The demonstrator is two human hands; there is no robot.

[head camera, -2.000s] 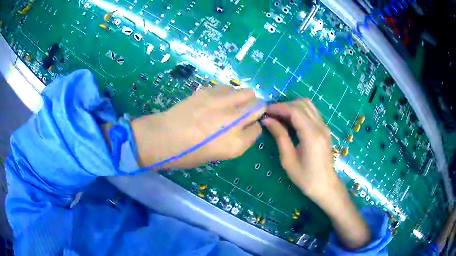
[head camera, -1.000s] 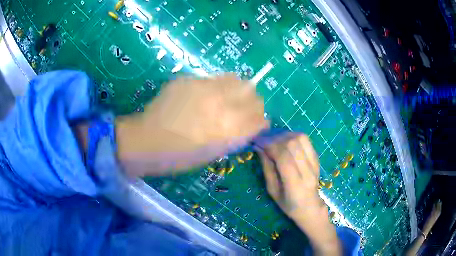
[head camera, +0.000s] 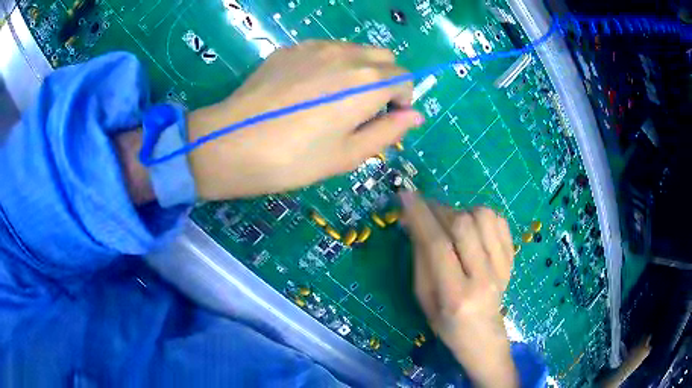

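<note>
The green printed circuit board [head camera: 485,144] lies under both my hands. My left hand [head camera: 303,121], with a blue strap [head camera: 173,155] at the wrist, hovers over the board's middle, fingers curled; whether they hold anything is hidden. My right hand [head camera: 459,265] is to its lower right. Its index finger points at a small pale-topped part [head camera: 398,182] and seems to touch it or the board beside it; I cannot tell if anything is pinched. Yellow disc parts [head camera: 350,236] sit in a curved row just left of my right hand.
A blue cord [head camera: 485,62] runs from the wrist strap across my left hand to a coiled part [head camera: 630,27] beyond the far rail [head camera: 580,129]. The near rail [head camera: 250,303] borders the board. Dark bins lie beyond the far rail. Another person's hand [head camera: 633,362] shows at lower right.
My hands were together over the board; now they are apart. My left hand has moved up and away, uncovering small parts, and my right index finger is extended. The blue cord is now taut.
</note>
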